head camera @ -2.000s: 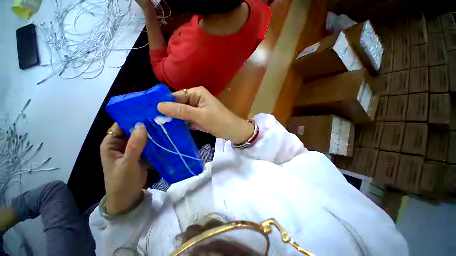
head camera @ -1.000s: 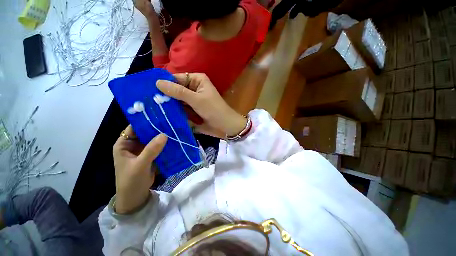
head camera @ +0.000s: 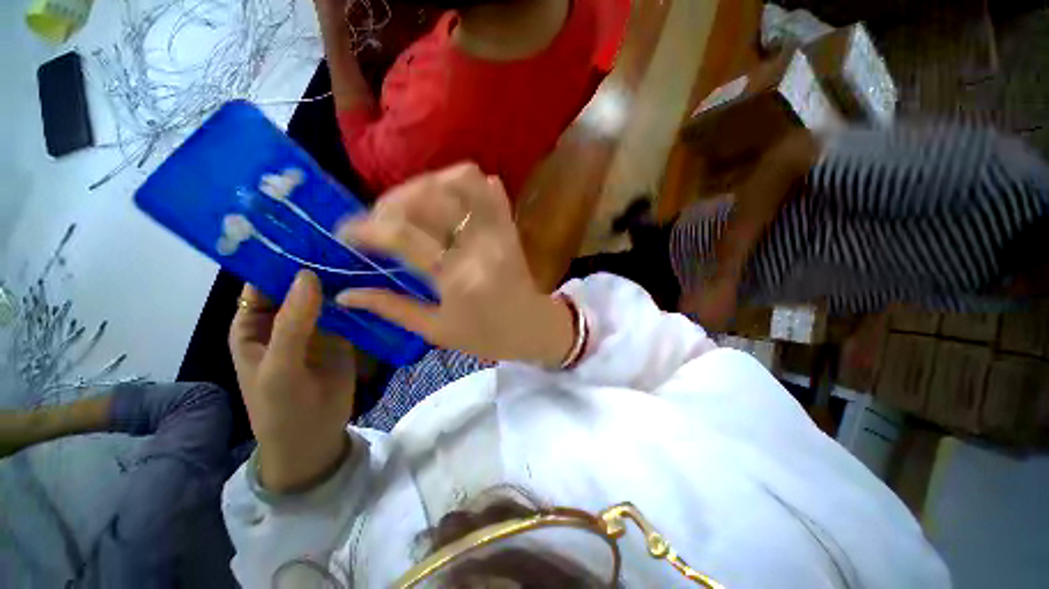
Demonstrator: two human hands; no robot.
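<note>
A flat blue tray (head camera: 213,184) is tilted in front of me. White wired earphones (head camera: 282,182) lie on it, two bud heads at its upper part, their thin cords joining toward its lower right. My left hand (head camera: 293,380) grips the tray's lower left edge, thumb on top and fingers underneath. My right hand (head camera: 460,270) is over the tray's lower right part, blurred, thumb and fingers spread around the cord. Whether it holds the cord cannot be told; it hides the cord's further run.
Loose white cables (head camera: 190,69), a black phone (head camera: 63,104) and a yellow roll (head camera: 58,17) lie on the white table (head camera: 132,253). A person in red (head camera: 483,98) sits ahead, a grey sleeve (head camera: 173,449) is at left, a striped sleeve (head camera: 920,219) reaches over cartons (head camera: 748,121) at right.
The tray has shifted left and turned. My right hand has left its upper edge and moved over the lower cord. The bud heads, partly covered at first, are now uncovered. The striped-sleeved person has appeared.
</note>
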